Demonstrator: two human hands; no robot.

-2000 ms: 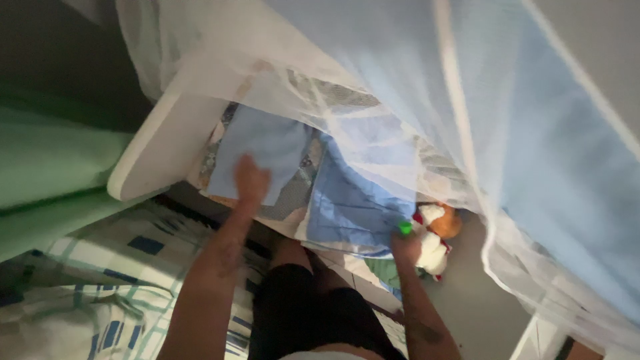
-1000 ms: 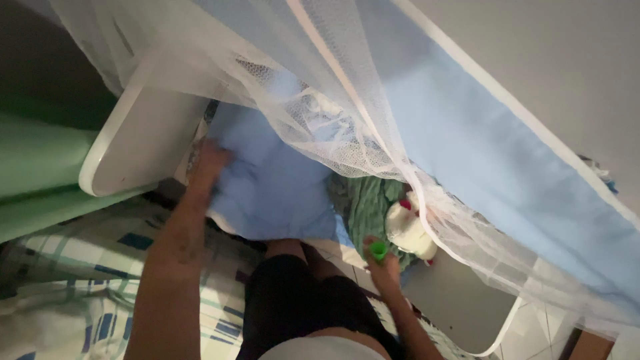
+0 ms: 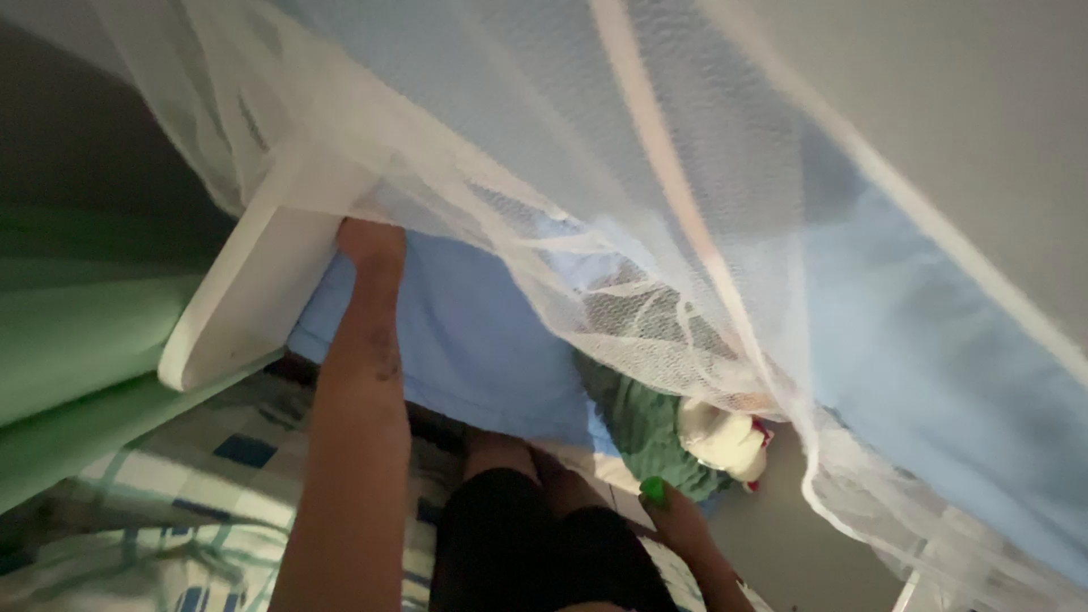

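My left hand (image 3: 374,242) reaches to the far corner of a blue cloth (image 3: 476,331), beside a white end panel (image 3: 263,255); its fingers are hidden under white netting (image 3: 561,280). Low at the right, my right hand (image 3: 676,514) has a small green object (image 3: 653,490) at its fingers; what the object is cannot be made out. Near that hand lies a crumpled dark green cloth (image 3: 646,425), with a white and red stuffed toy (image 3: 722,438) on its right edge.
Netting hangs across the upper middle and right. A green curtain (image 3: 85,323) is at the left. Below it lies a checked white, green and blue fabric (image 3: 204,501). A blue panel with a white edge (image 3: 918,289) slants down the right.
The blue cloth, over the right part two seconds ago, now spreads to the end panel, and the green cloth shows at its right. My left hand has moved out along the panel.
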